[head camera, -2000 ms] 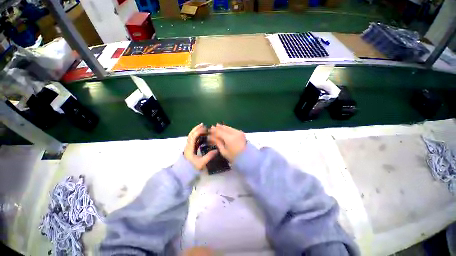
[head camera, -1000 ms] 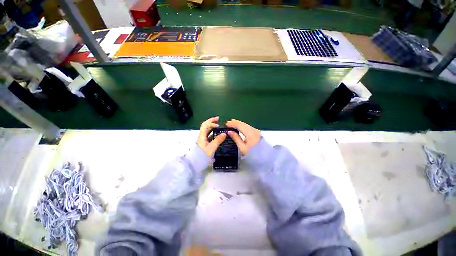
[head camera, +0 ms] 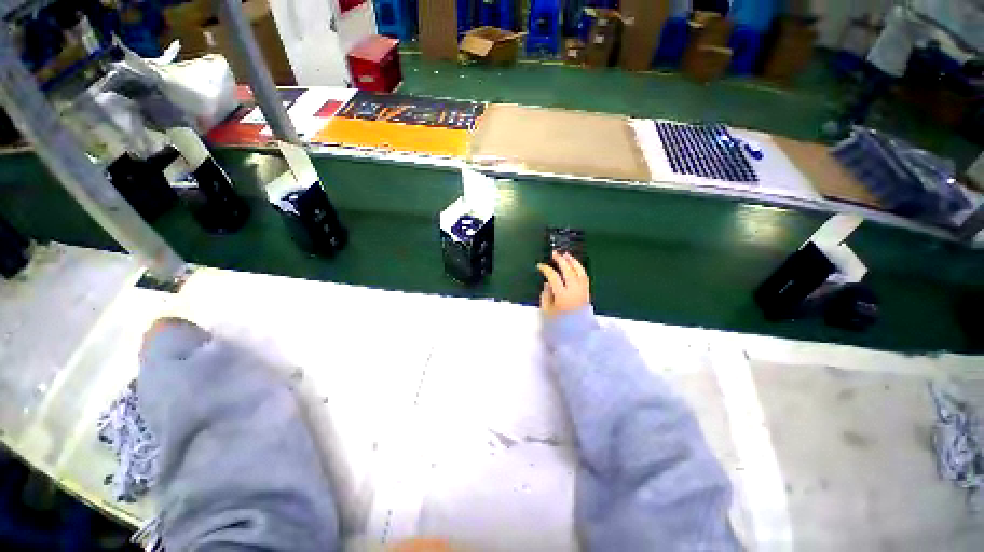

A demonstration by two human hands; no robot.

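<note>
A closed black box (head camera: 564, 239) stands on the green conveyor belt. My right hand (head camera: 565, 283) is at its near side, fingertips touching it; whether it still grips is unclear. My left hand (head camera: 176, 327) is at the left, mostly hidden by its grey sleeve, above the white-grey cable pile (head camera: 132, 444); its fingers cannot be seen. An open black box (head camera: 468, 246) with a raised white flap stands on the belt left of my right hand.
More open black boxes stand on the belt at left (head camera: 313, 219) and at right (head camera: 796, 280), with a dark block (head camera: 851, 306) beside the right one. Another cable pile (head camera: 956, 437) lies far right. A metal post (head camera: 259, 70) rises at left. Cardboard sheets (head camera: 561, 140) lie on the far ledge.
The black box that both hands held over the bench is now on the belt at my right hand. My left hand has moved left to the cable pile. The view has shifted.
</note>
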